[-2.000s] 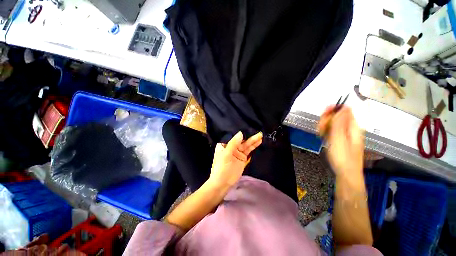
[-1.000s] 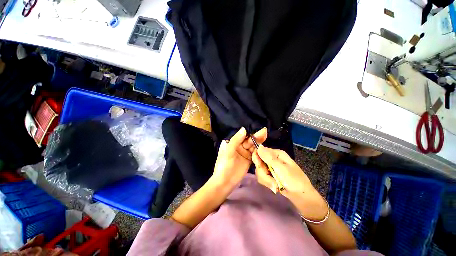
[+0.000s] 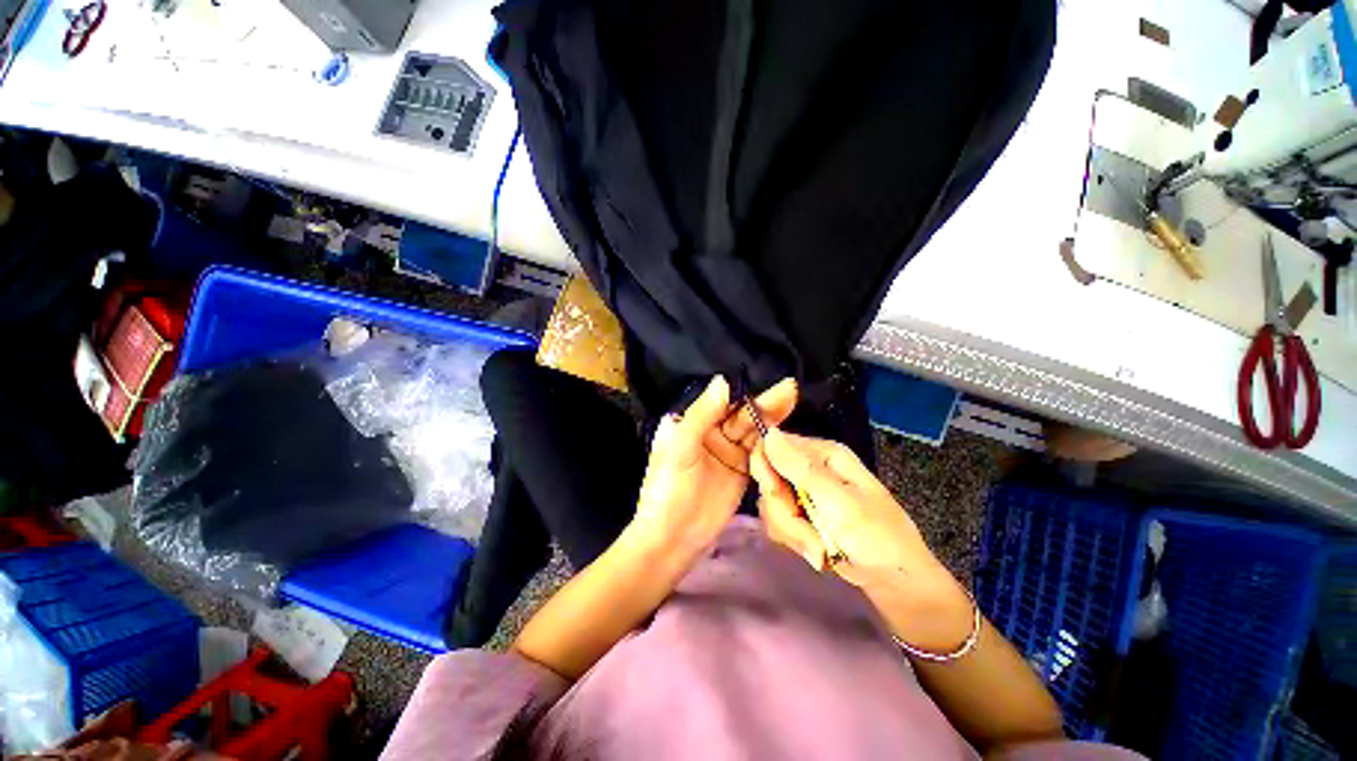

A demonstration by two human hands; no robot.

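Observation:
A black garment [image 3: 804,164] hangs from the white table down to the wearer's lap, its lower end bunched. My left hand [image 3: 695,460] pinches the garment's lower edge between thumb and fingers. My right hand [image 3: 833,503] holds a small thin tool, likely thread snips [image 3: 759,419], like a pen. The tool's dark tip is at the edge by my left fingertips; the rest is mostly hidden in my palm. Whether its blades are open cannot be told.
Red-handled scissors [image 3: 1278,387] lie on the table [image 3: 982,283] at right, near a sewing machine [image 3: 1310,112]. A blue crate [image 3: 357,583] with plastic bags stands at left. Blue baskets [image 3: 1228,595] stand at lower right. A grey tray [image 3: 435,103] is at upper left.
My right hand has come in from the right with the tool and met my left hand at the garment's edge. Over the last second both hands have stayed nearly still.

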